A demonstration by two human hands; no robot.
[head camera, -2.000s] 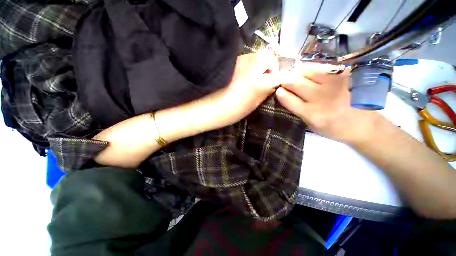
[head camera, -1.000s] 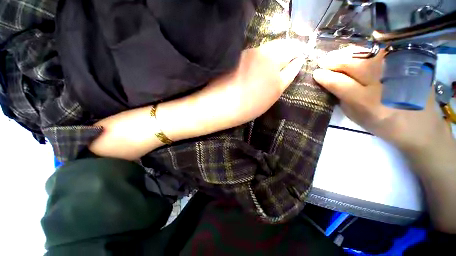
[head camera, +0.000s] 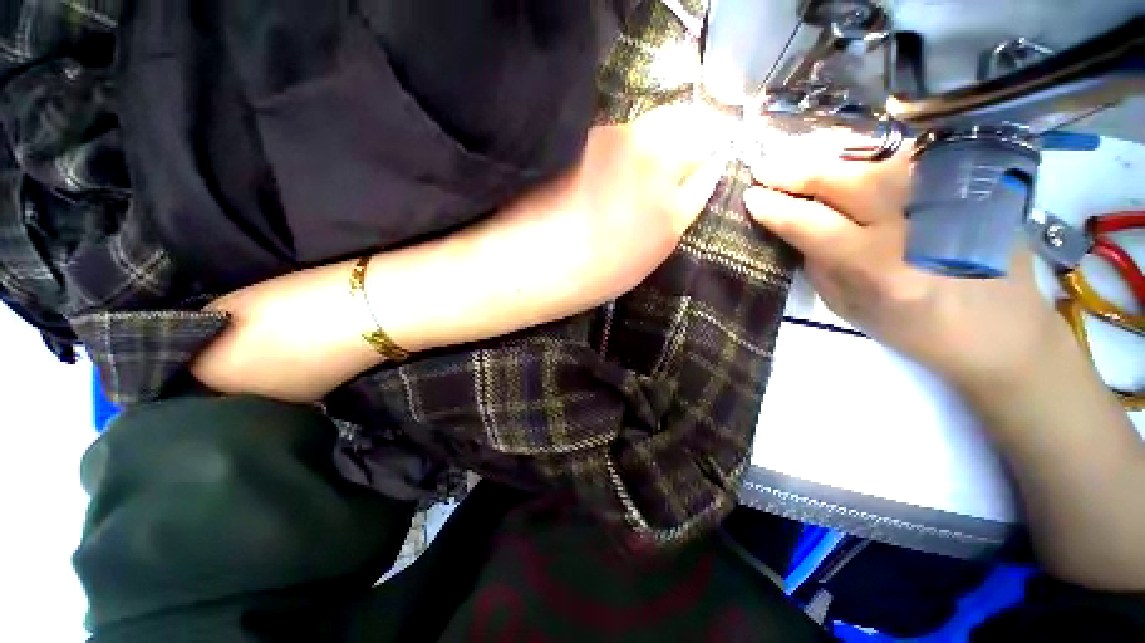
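Note:
Dark plaid fabric point(head camera: 716, 333) lies on the machine table's left part and hangs over its front edge. Smooth dark plain cloth point(head camera: 377, 126) lies in folds over it at the upper left. My left hand point(head camera: 653, 189) presses on the plaid beside the needle area, fingertips washed out by bright light. My right hand point(head camera: 866, 245) is on the plaid's right edge at the presser foot point(head camera: 822, 119), thumb and fingers close together. Its fingertips are partly hidden by glare and machine parts. The blue translucent cup-like attachment point(head camera: 969, 207) stands in front of my right hand.
Scissors point(head camera: 1105, 283) with red and orange-yellow handles lie right of my right hand. The white table point(head camera: 879, 402) has a ruler-marked front edge. Blue bin parts point(head camera: 816, 559) show below it. More plaid fabric point(head camera: 69, 176) is heaped at the far left, above my lap.
The view shifted, so the machine and scissors moved in the picture. Both hands stay at the needle area; the right thumb and left fingers are a little farther apart than two seconds ago.

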